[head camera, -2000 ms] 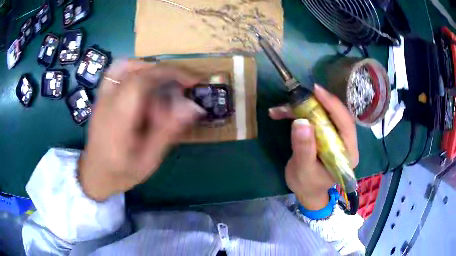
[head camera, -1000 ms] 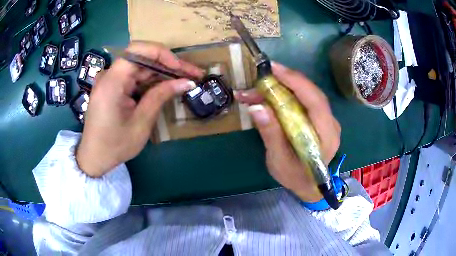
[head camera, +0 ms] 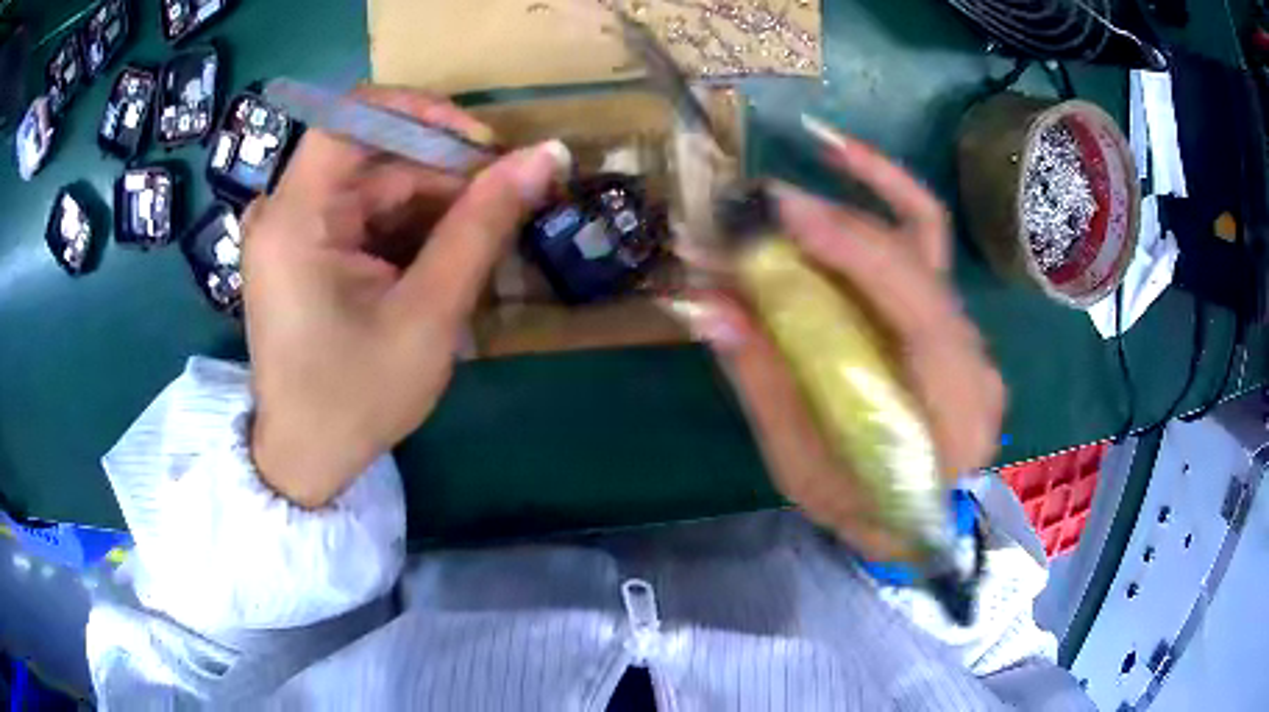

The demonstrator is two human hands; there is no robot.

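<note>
A black watch housing [head camera: 592, 244] with silvery parts inside sits tilted over the brown holding fixture [head camera: 557, 331]. My left hand [head camera: 362, 278] holds flat grey tweezers [head camera: 383, 125] between thumb and fingers, its fingertips at the housing's left edge. My right hand [head camera: 870, 334] holds the soldering iron by its yellow-wrapped handle [head camera: 849, 376]; the barrel [head camera: 668, 77] points up and left over the cardboard. The right hand and iron are blurred. Its thumb tip is close to the housing's right side; whether it touches is unclear.
Several black housings [head camera: 145, 205] lie at the left. Cardboard [head camera: 473, 42] with scattered tiny bits lies beyond the fixture. A round tub of silvery shavings [head camera: 1060, 195], white paper strips [head camera: 1152, 132], a black wire grille [head camera: 1058, 28] and a red basket [head camera: 1058, 498] are at the right.
At first my left hand was blurred over the fixture's left part and my right hand was farther right. Both came to the housing, which turned. Since then the right hand's fingers have spread, the iron still held.
</note>
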